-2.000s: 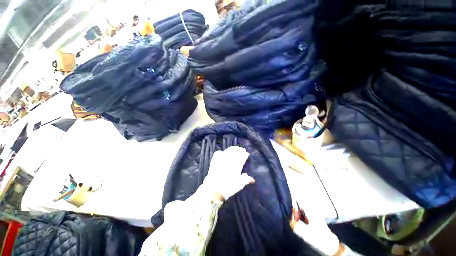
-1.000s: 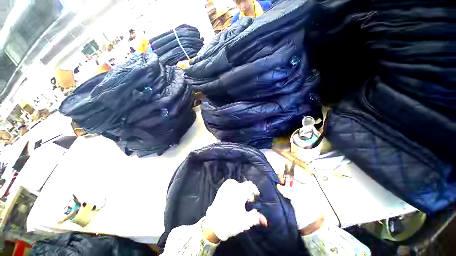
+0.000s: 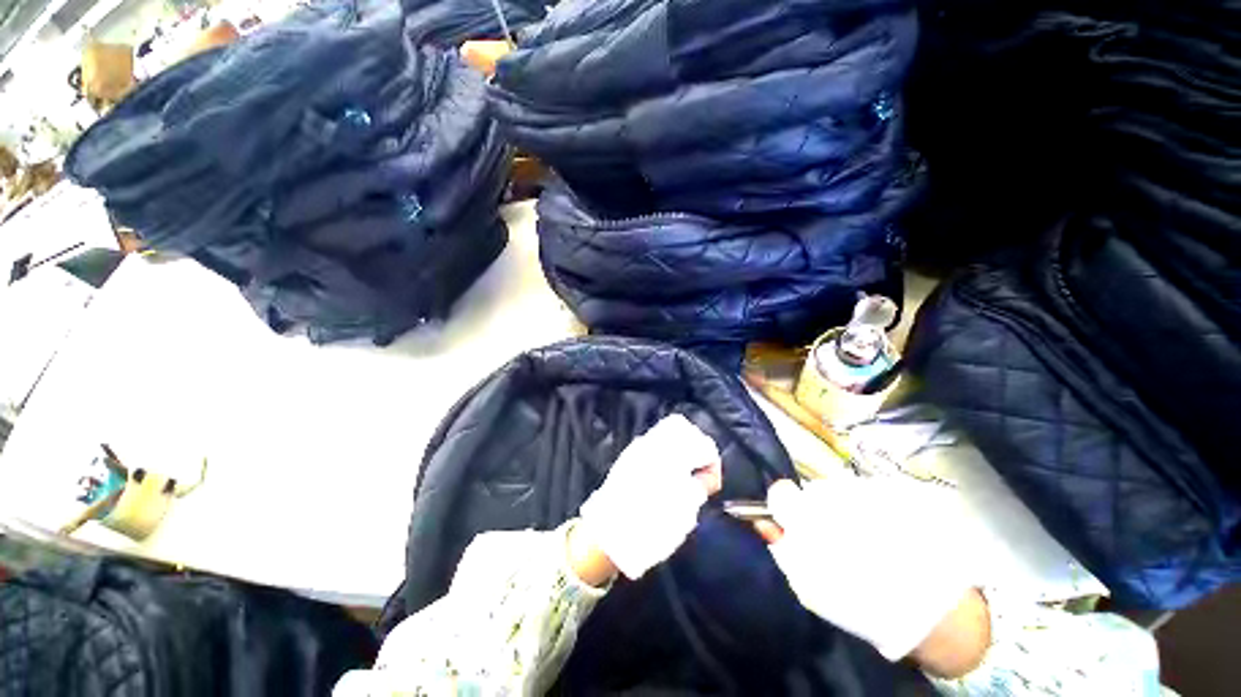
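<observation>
A dark navy quilted backpack lies in front of me, over the table's front edge, with its strap side up. My left hand, in a white glove with bare fingertips, is over the middle of the bag with its fingers curled; whether it pinches anything is hidden. My right hand, also in a white glove, is at the bag's right side, shut on small snips. Their thin metal tips point left towards my left fingertips. The snips' handles are mostly hidden in the glove.
Stacked navy backpacks stand behind at left and centre, with more at right. A pale tub with a clear-topped bottle stands right, beside a yellowish stick. A tan tool holder is on the white table at left.
My right hand has come in from the right over the bag, bringing the snips close to my left hand. My left hand has curled its fingers in. The view has shifted downwards.
</observation>
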